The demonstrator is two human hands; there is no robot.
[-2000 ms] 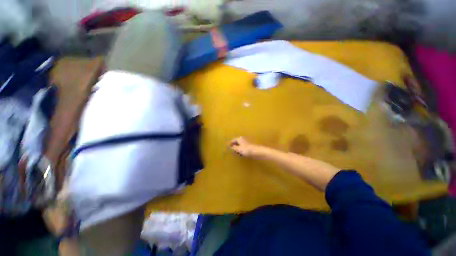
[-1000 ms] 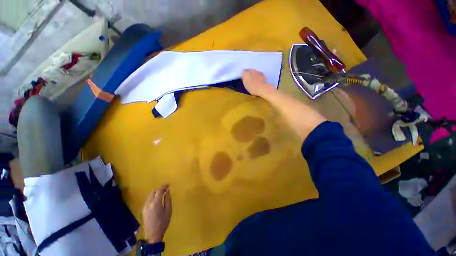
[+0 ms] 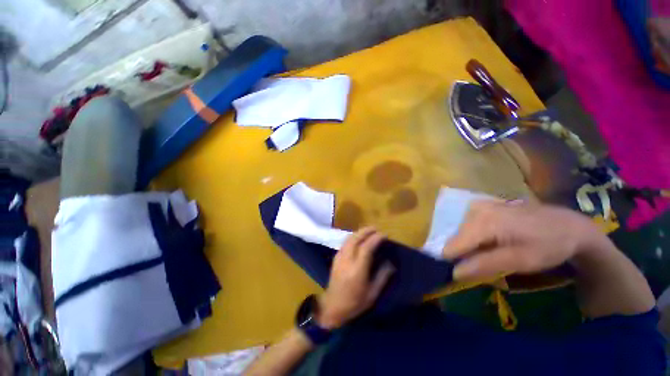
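A navy and white garment panel (image 3: pixel 305 253) lies at the near edge of the yellow table, partly folded, with white parts at its left and right ends. My left hand (image 3: pixel 356 279), with a dark watch on the wrist, holds its middle. My right hand (image 3: pixel 507 239) is blurred and grips its right end; the fingertips are partly hidden. A smaller white panel (image 3: pixel 297 100) with a small navy-edged flap lies at the table's far side. The steam iron (image 3: pixel 479 110) stands at the far right, untouched.
The yellow table (image 3: pixel 242 294) has brown spots. A stack of white panels with navy stripe (image 3: pixel 110 253) drapes over a grey padded form (image 3: pixel 99 150) at left. A blue padded board (image 3: pixel 220 92) lies at the far left edge. The iron's hose (image 3: pixel 573 143) runs right, near pink fabric (image 3: pixel 588 88).
A panel has come from the far side to the near edge, leaving a smaller white piece there. My right hand has moved nearer and right; my left hand has moved right and now holds the panel.
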